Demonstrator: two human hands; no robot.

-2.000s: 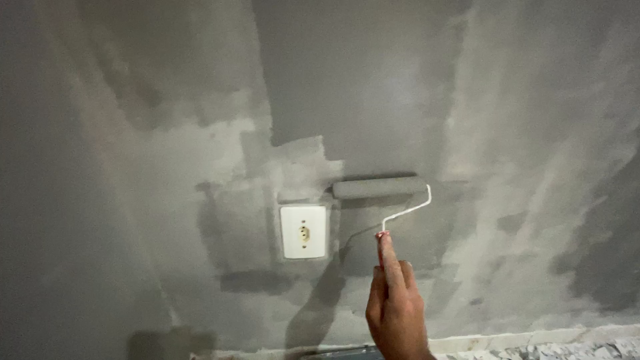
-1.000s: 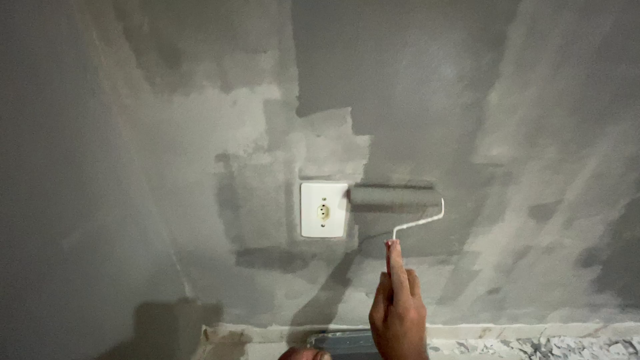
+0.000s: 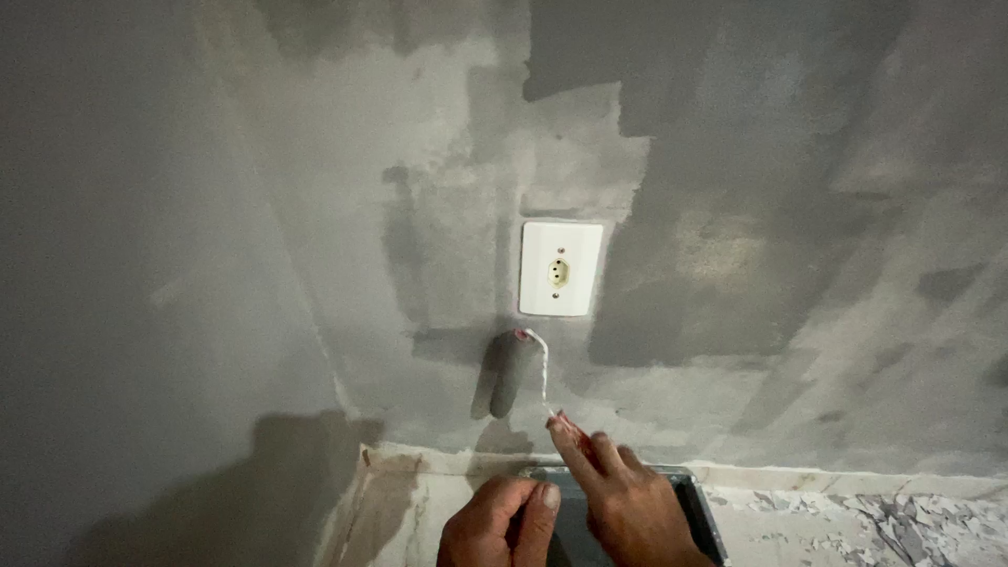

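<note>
My right hand (image 3: 626, 488) grips the red handle of a small paint roller (image 3: 508, 374), its index finger laid along the handle. The grey roller sleeve is tilted steeply, just below and left of a white outlet plate (image 3: 561, 295) on the wall; whether it touches the wall I cannot tell. My left hand (image 3: 500, 520) is at the bottom centre, fingers curled with the thumb against them, over the left part of a dark paint tray (image 3: 697, 504). Whether it holds anything is hidden. Darker grey paint (image 3: 669, 315) covers the wall right of the plate.
A wall corner runs down the left side to the pale baseboard (image 3: 787, 478). Flakes of peeled paint (image 3: 906, 524) lie on the floor at the lower right. Shadows fall on the left wall (image 3: 228, 488) and below the roller.
The roller has moved from the right of the outlet plate to its lower left and turned from level to steep. My left hand has come further into view; darker paint now covers more wall right of the plate.
</note>
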